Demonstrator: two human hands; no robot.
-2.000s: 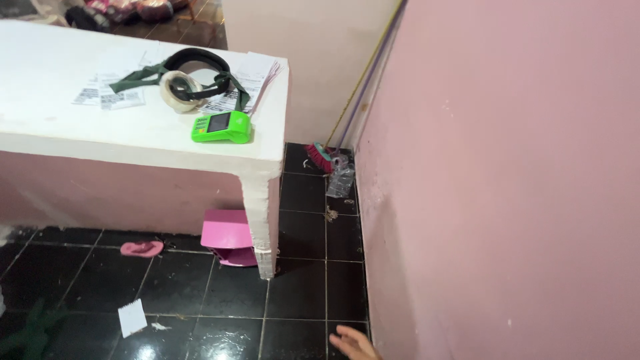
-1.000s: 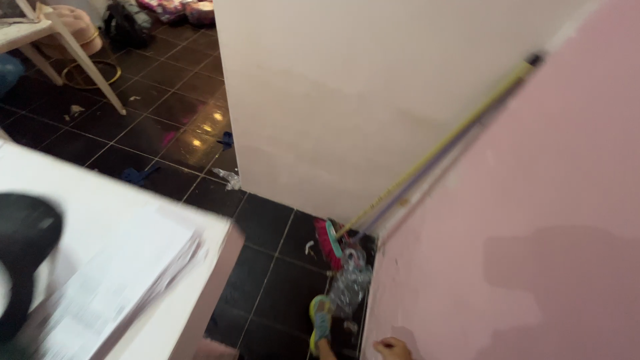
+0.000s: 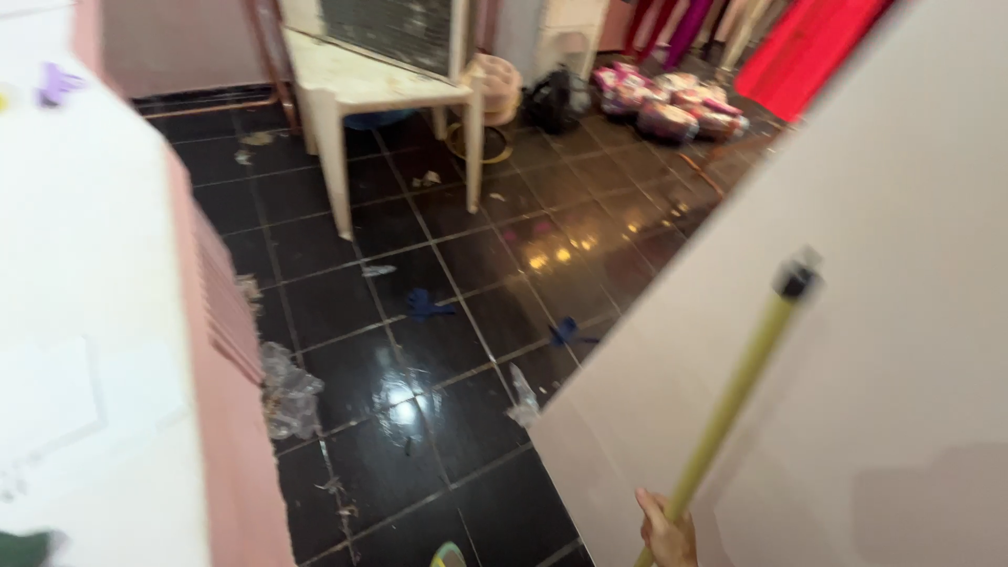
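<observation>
My right hand (image 3: 668, 529) is at the bottom right, closed around a yellow pole (image 3: 736, 409) with a black cap at its upper end. The pole slants up to the right in front of the pale wall. Its lower end is out of view. My left hand is not in view. Below and left of the pole, the tip of a yellow-green and grey shoe (image 3: 449, 555) shows at the bottom edge.
A white counter (image 3: 94, 315) runs along the left. Crumpled clear plastic (image 3: 290, 391), another plastic scrap (image 3: 522, 398) and blue scraps (image 3: 425, 304) lie on black floor tiles. Farther back are a white plastic table (image 3: 378, 87), a black bag (image 3: 557, 98) and wrapped packs (image 3: 669, 102).
My right hand, empty near the pink wall before, has taken hold of the yellow pole that leaned in the corner with a broom head at its foot. The view has swung left.
</observation>
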